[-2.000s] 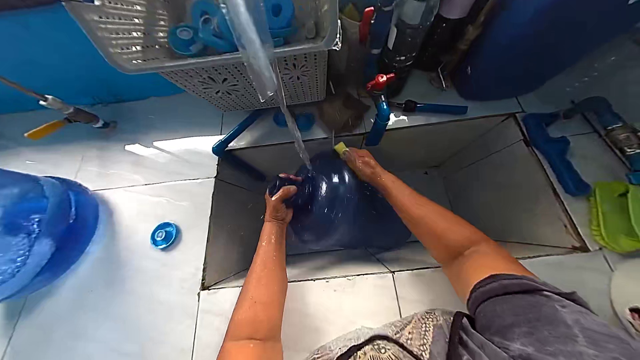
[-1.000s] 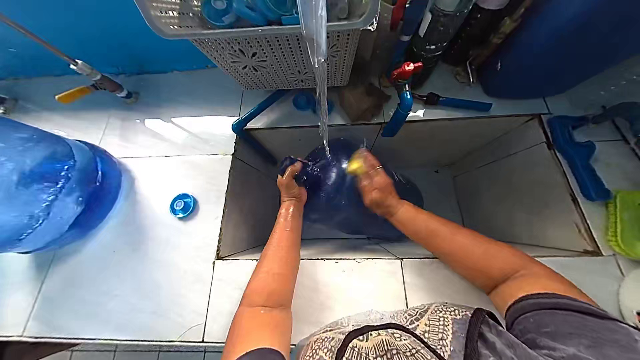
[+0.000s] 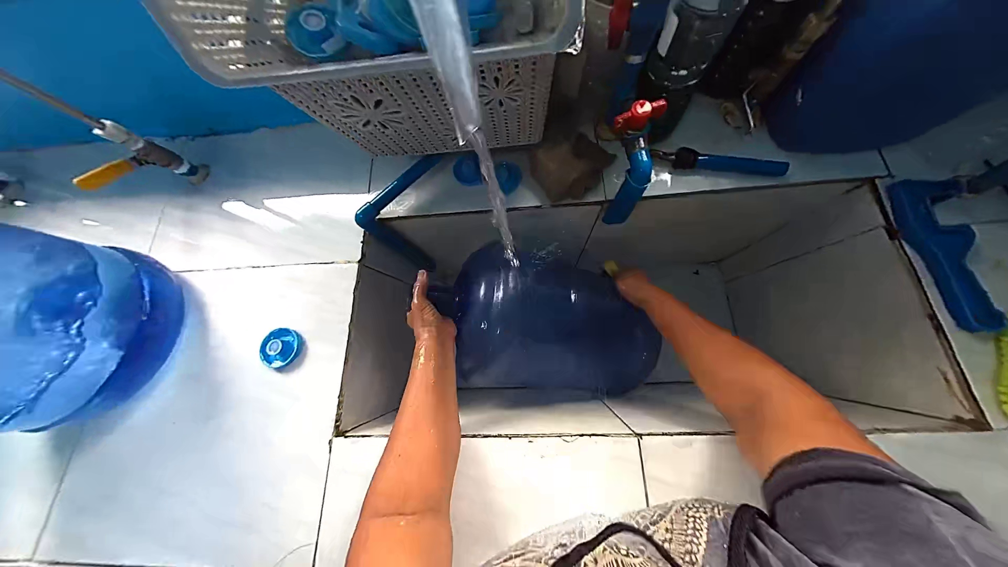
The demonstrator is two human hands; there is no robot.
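Observation:
A large blue plastic water jug [image 3: 551, 323] lies on its side in the tiled basin [image 3: 843, 315], its neck toward the left. My left hand [image 3: 429, 311] grips the neck. At the jug's far right side, my right hand [image 3: 632, 285] holds a small yellow sponge [image 3: 611, 268] against or beside it; its fingertips are partly hidden. Water from a clear hose [image 3: 449, 63] falls onto the jug's upper left shoulder.
A grey plastic basket [image 3: 409, 102] holds blue caps behind the basin. A red-handled faucet [image 3: 636, 150] overhangs the back edge. Another blue jug [image 3: 71, 327] and a blue cap [image 3: 281, 348] are at left; a blue plastic brush-like tool [image 3: 941, 252] lies at right.
The jug now lies lengthwise across the basin, its neck to the left. My right hand has moved from near the jug's shoulder to its far right side.

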